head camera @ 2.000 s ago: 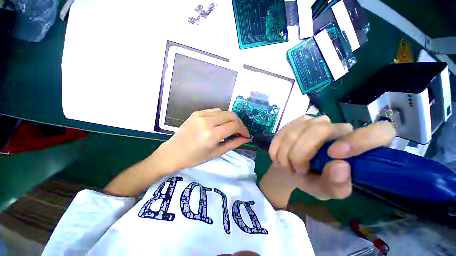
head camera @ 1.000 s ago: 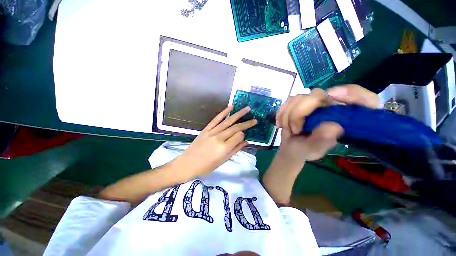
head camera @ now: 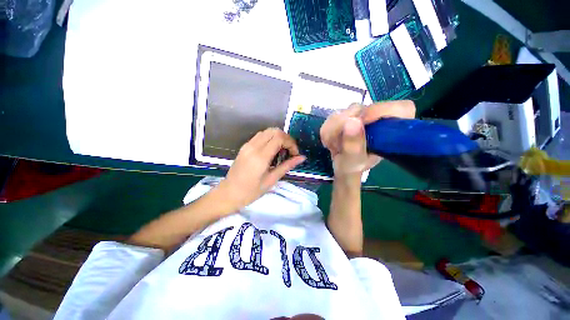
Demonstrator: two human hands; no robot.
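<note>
A white two-window panel frame (head camera: 199,119) lies before me on the white sheet. A green circuit board (head camera: 306,130) sits in its right window, partly hidden by my hands. My left hand (head camera: 267,164) is at the board's left edge with thumb and fingers curled together; whether a screw is between them cannot be told. My right hand (head camera: 356,139) grips the blue electric screwdriver (head camera: 425,142) over the board's right side. The screwdriver's tip is hidden by the hand.
A pile of small screws (head camera: 239,9) lies on the white sheet (head camera: 131,81). More circuit boards (head camera: 384,67) with white strips are at upper right. A white and black box (head camera: 509,115) stands at right. A crumpled clear plastic bag (head camera: 26,25) is at upper left.
My left hand went from beside the board to spread flat on it, then curled its fingers at its left edge. My right hand moved left and up with the screwdriver, now over the board.
</note>
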